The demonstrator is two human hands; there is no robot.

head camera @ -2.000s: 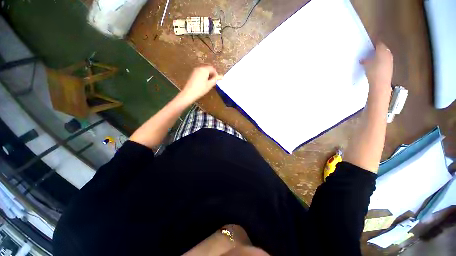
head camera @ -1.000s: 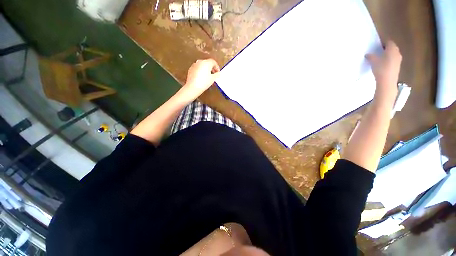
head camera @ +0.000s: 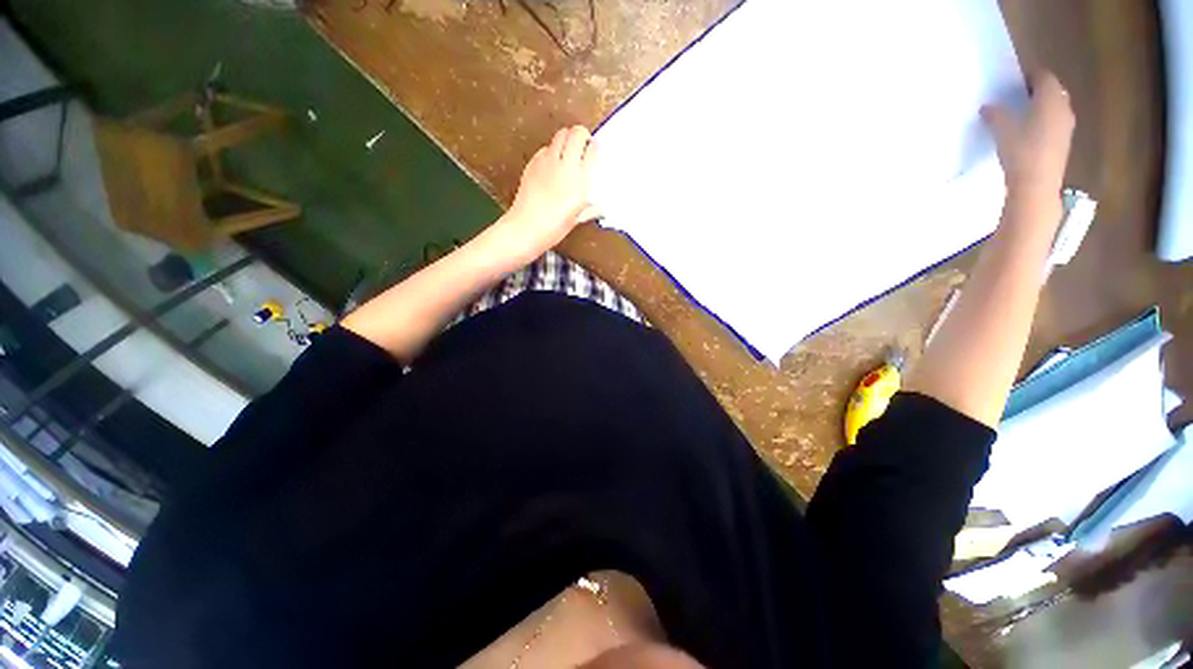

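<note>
A large white paper sheet [head camera: 798, 170] lies on a dark navy fabric piece [head camera: 680, 290] on the brown table; the fabric shows as a thin rim along the sheet's edges. My left hand [head camera: 560, 186] is at the sheet's left corner, with fingers close together on the edge. My right hand [head camera: 1036, 137] is at the sheet's right edge, thumb over the paper and fingers at the rim, gripping it. The sheet is slightly creased by that hand.
A yellow-handled cutter [head camera: 870, 401] lies on the table [head camera: 523, 65] below the sheet. A white block [head camera: 1071, 228] is partly behind my right forearm. Teal and white pieces [head camera: 1073, 425] are stacked at right. A wooden stool [head camera: 164, 183] stands on the green floor.
My left hand has flattened more over the left corner. My right hand sits slightly further right and up at the edge. The banded block at the top has left the view.
</note>
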